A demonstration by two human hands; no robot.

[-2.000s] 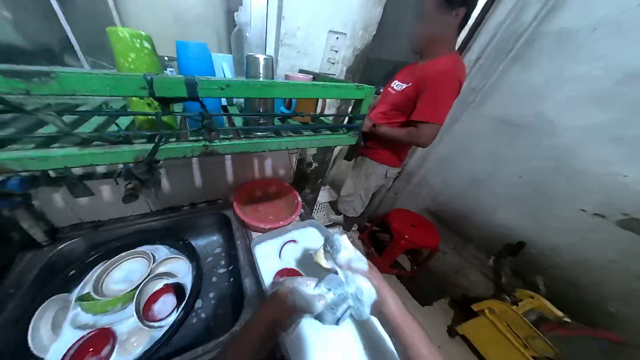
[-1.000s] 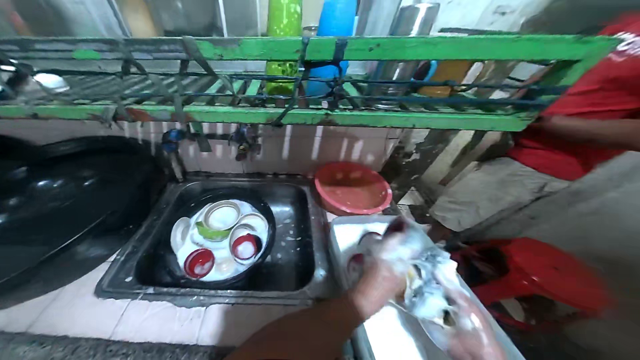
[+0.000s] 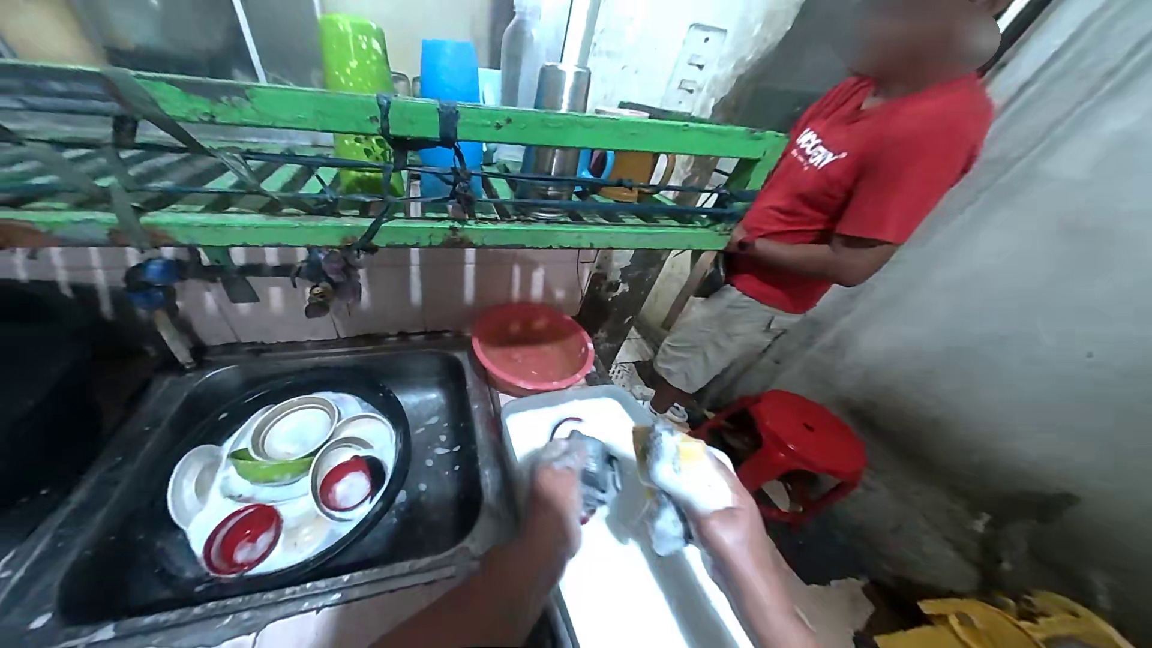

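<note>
My left hand (image 3: 560, 477) holds a small greyish, soapy item (image 3: 596, 472), perhaps a cup or bowl, over a pale rectangular basin (image 3: 612, 594). To its right my right hand (image 3: 706, 490) grips a foamy sponge (image 3: 670, 463) with yellow and grey parts. The two hands are apart. White suds fill the basin, and a dark-rimmed dish (image 3: 567, 427) shows partly in them behind my left hand. In the sink at left, a round black tub (image 3: 402, 441) holds several soapy bowls, among them a red bowl (image 3: 243, 538), and a green piece (image 3: 270, 468).
A red plastic basin (image 3: 533, 346) stands behind the pale basin. Above the metal sink (image 3: 441, 432) runs a green wooden rack (image 3: 540, 236) with cups and a steel tumbler (image 3: 560, 126). A person in a red shirt (image 3: 864, 171) stands at right, near a red stool (image 3: 801, 436).
My hands, close together around foamy things two seconds ago, are now apart, the left on the greyish item and the right on the sponge. The view swung left and back.
</note>
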